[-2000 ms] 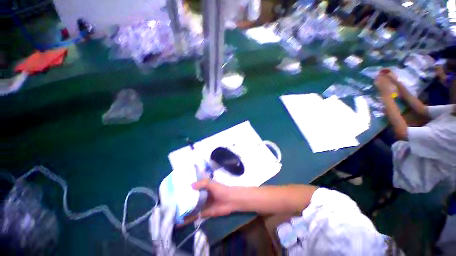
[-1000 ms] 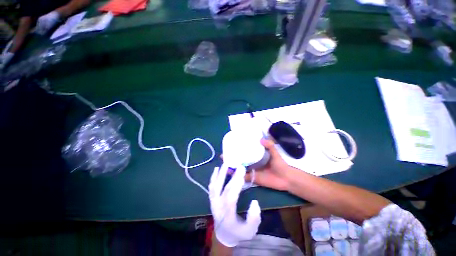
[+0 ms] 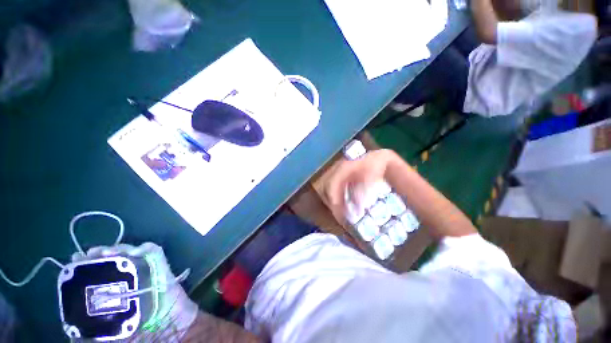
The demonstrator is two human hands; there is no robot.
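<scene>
My left hand [image 3: 157, 281], in a white glove, holds a white device unit [image 3: 100, 299] at the lower left. Its black recessed underside with a pale centre faces up, and a greenish light shows along its side. A white cable [image 3: 30, 275] loops behind it on the bench, and a thin cord crosses the pale centre. My bare right hand [image 3: 355, 184] is over a brown carton of units [image 3: 385, 224] below the bench edge. Its fingers are blurred at a white unit there; whether they grip it cannot be told.
A black mouse [image 3: 228, 123] and a white ring [image 3: 311, 90] lie on the instruction sheet [image 3: 221, 181]. White papers [image 3: 385, 33] lie at the top. A bagged unit [image 3: 161, 23] stands farther back. A person's white sleeve [image 3: 536, 50] is at the upper right. Cardboard [image 3: 536, 248] lies at right.
My right hand has left the device and moved to the carton. My left hand now holds the device with its black underside up. The view has swung right.
</scene>
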